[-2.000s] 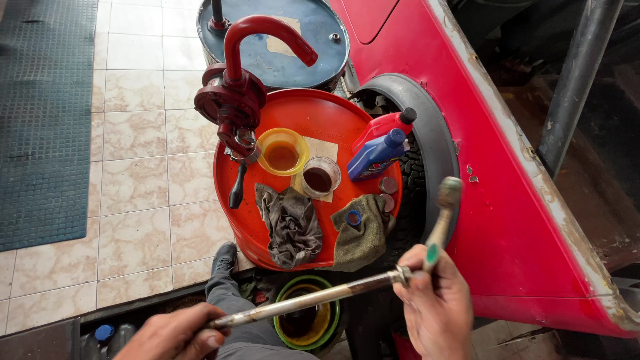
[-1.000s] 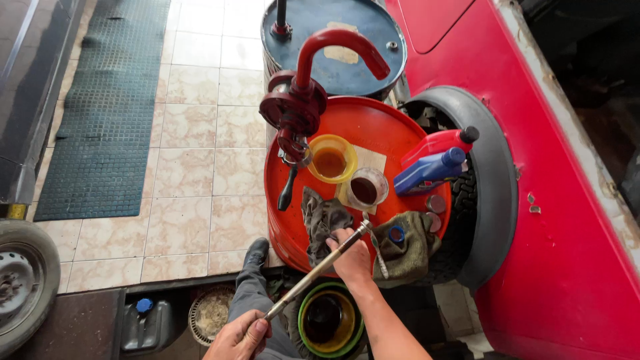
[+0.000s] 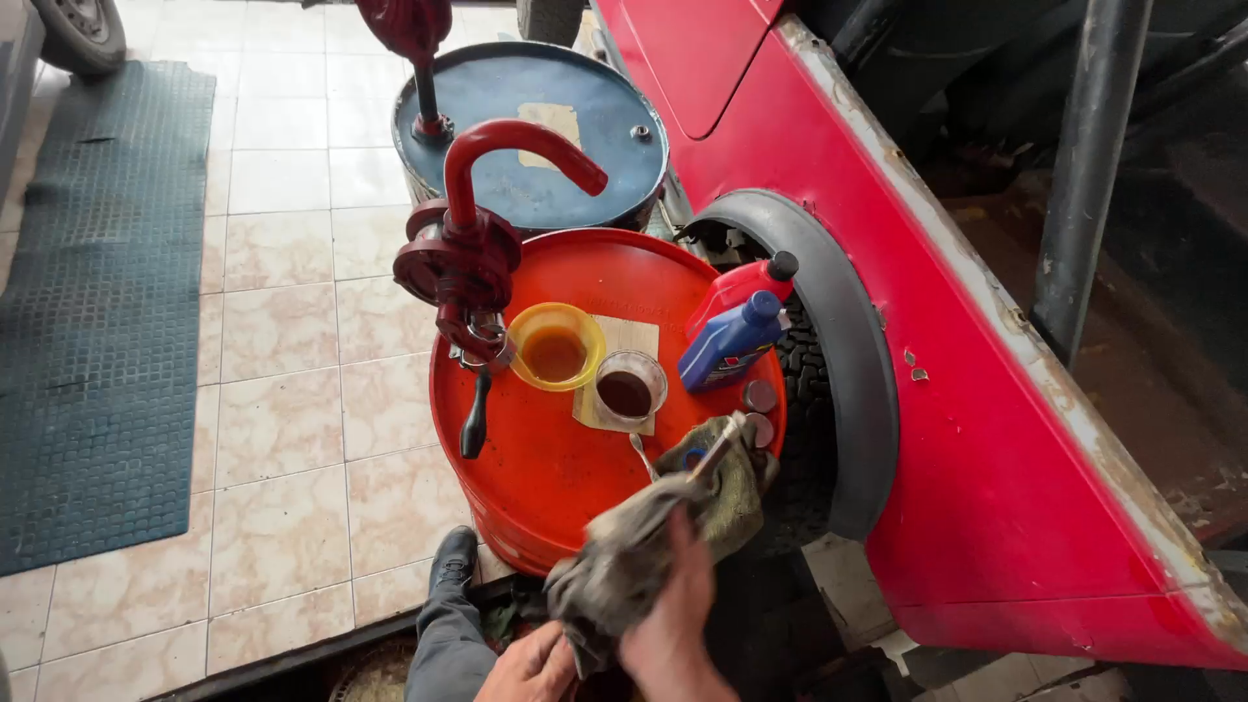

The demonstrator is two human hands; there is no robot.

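Note:
My right hand [image 3: 673, 595] grips a grey rag [image 3: 624, 561] wrapped around a metal rod [image 3: 717, 450], whose far end sticks out past the cloth. Low in the view, my left hand [image 3: 534, 663] is closed at the near end of the rod, which the rag mostly hides. Beyond them, on the red drum [image 3: 531, 468], stand a yellow bowl [image 3: 556, 346] of amber liquid and a clear cup [image 3: 630, 388] of dark liquid. A small brush-like tool [image 3: 642, 456] lies by the cup. A second, olive rag [image 3: 736, 502] lies at the drum's near right edge.
A red rotary hand pump [image 3: 458, 253] with a crank stands over the drum's left side. Blue [image 3: 731, 341] and red bottles [image 3: 731, 292] stand at its right, beside a tyre [image 3: 804, 390] and red car body panel [image 3: 975, 439]. A blue drum [image 3: 546, 107] stands behind.
My right hand has taken the grey rag from the drum top and brought it onto the rod. The small tool, in my right hand at first, now lies by the cup.

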